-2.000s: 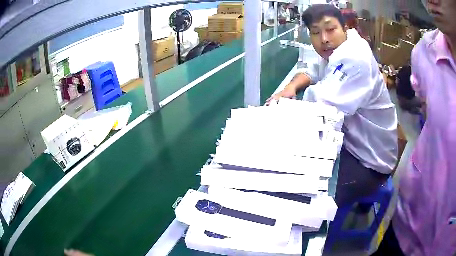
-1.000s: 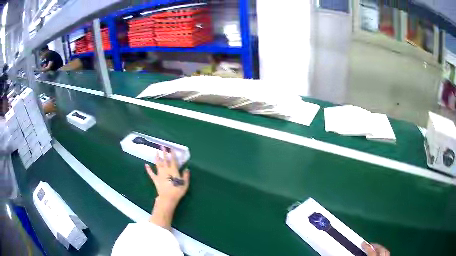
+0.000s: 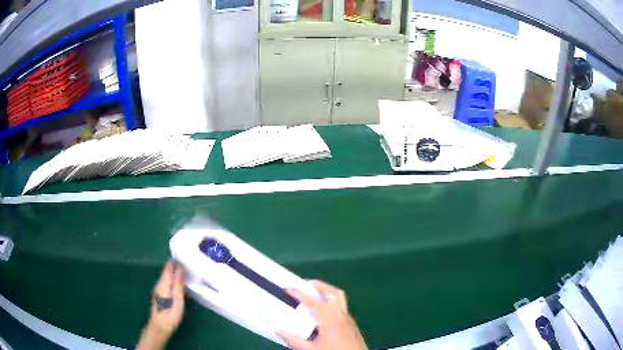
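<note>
A long white watch box (image 3: pixel 236 273) with a dark watch and strap printed on its face is held over the green belt, slanting down to the right. My left hand (image 3: pixel 166 301) is at its left end, fingers against the side; a ring or dark mark shows on a finger. My right hand (image 3: pixel 326 318) grips the lower right end, thumb and fingers around it. A second edge with a dark mark shows below the box's face; I cannot tell if it is another box. A blurred clear tab shows at the upper left end.
White watch boxes (image 3: pixel 542 328) are piled at the lower right. Beyond the pale rail (image 3: pixel 287 186) lie fanned card stacks (image 3: pixel 123 156), a flat card stack (image 3: pixel 273 145) and a larger white box (image 3: pixel 403 154) with a round watch picture. A grey post (image 3: pixel 555 109) stands at right.
The view has turned right. My left hand has left the box farther up the belt and is now at the long watch box. My right hand still holds that box, now nearer the view's middle.
</note>
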